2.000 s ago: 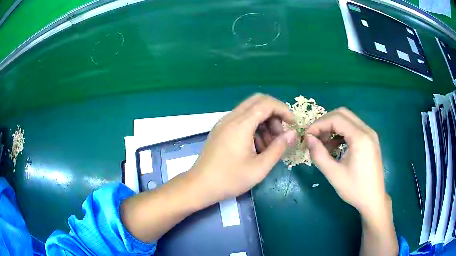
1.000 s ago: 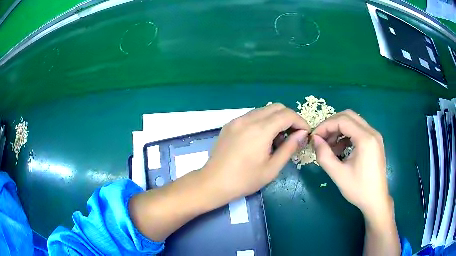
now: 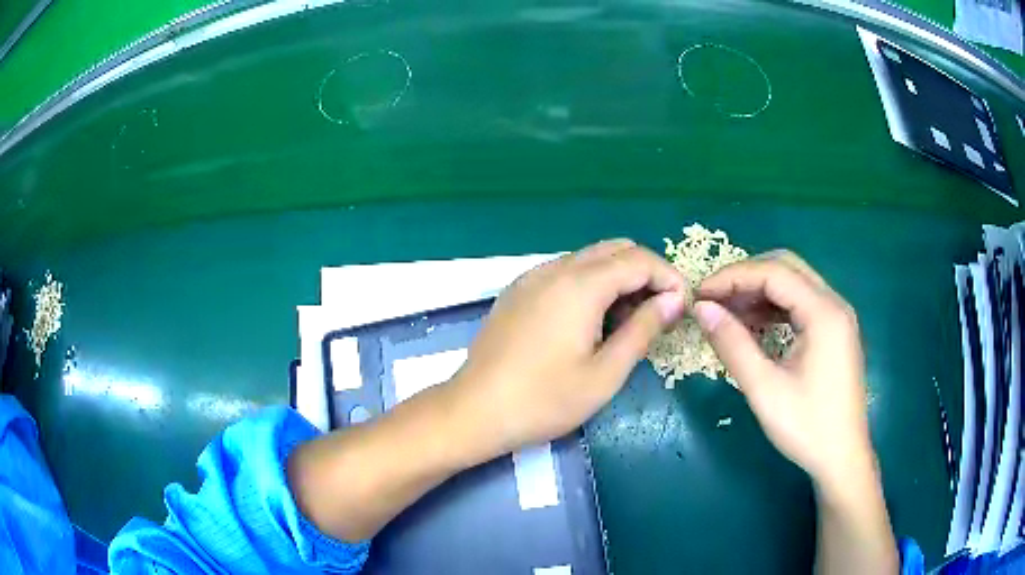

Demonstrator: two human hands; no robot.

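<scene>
A black back cover (image 3: 483, 511) with white patches lies in front of me on white interleaf sheets (image 3: 371, 283). My left hand (image 3: 568, 337) is above its upper right part and hides it there. My right hand (image 3: 787, 359) is to the right of the cover. The thumb and forefinger of each hand are pinched close together over a loose pile of small pale parts (image 3: 699, 249). Whatever is between the fingertips is too small to make out. One pale bit (image 3: 724, 422) lies apart, below the pile.
At the far right, a black cover (image 3: 950, 124) lies on a white sheet. Stacked covers (image 3: 989, 393) stand at the right edge, with a thin dark stick (image 3: 945, 432) beside them. A small pale pile (image 3: 45, 320) lies far left. A metal rail (image 3: 214, 20) borders the back.
The far cover and the chalk-like circles have shifted right along the green surface. Both hands remain pinched over the pile, slightly further right in view than at first.
</scene>
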